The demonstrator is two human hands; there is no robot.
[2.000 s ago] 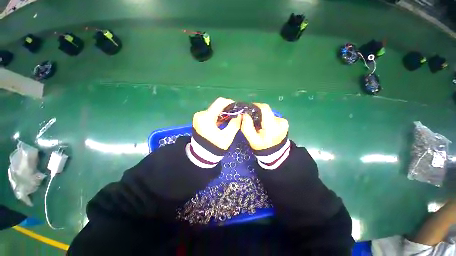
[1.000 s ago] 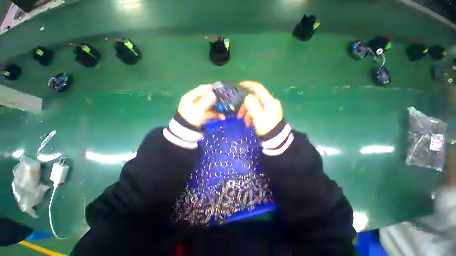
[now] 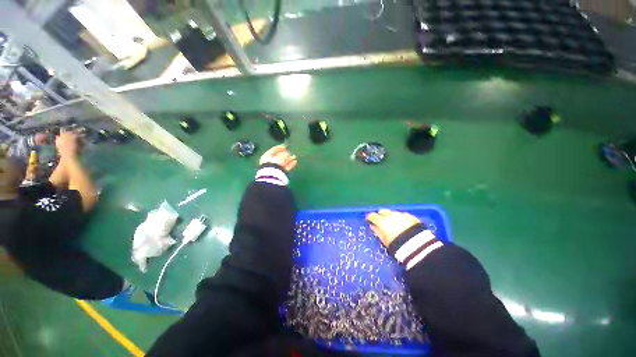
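Note:
My left hand (image 3: 279,159) reaches forward to the belt, just below a black housing (image 3: 279,128) with a yellow-green tab; nothing is seen in it and its fingers look apart. My right hand (image 3: 394,226) is over the upper right of the blue tray (image 3: 443,222), fingers pointing left; whether its fingertips hold a ring cannot be told. The tray holds thin metal rings (image 3: 349,310), heaped at its near side. A round circuit-board unit (image 3: 371,153) with a white lead lies beyond the tray. Another round unit (image 3: 245,148) lies left of my left hand.
More black housings (image 3: 422,139) stand in a row. A white bar (image 3: 150,129) crosses at upper left. A crumpled bag (image 3: 155,233) and white adapter (image 3: 194,229) lie left. A person (image 3: 52,230) works at far left. A black blister tray (image 3: 512,31) is beyond the line.
The view has swung left. My hands have parted and let go of the round unit; one now lies beyond the tray. My left hand has gone forward-left, my right back over the tray.

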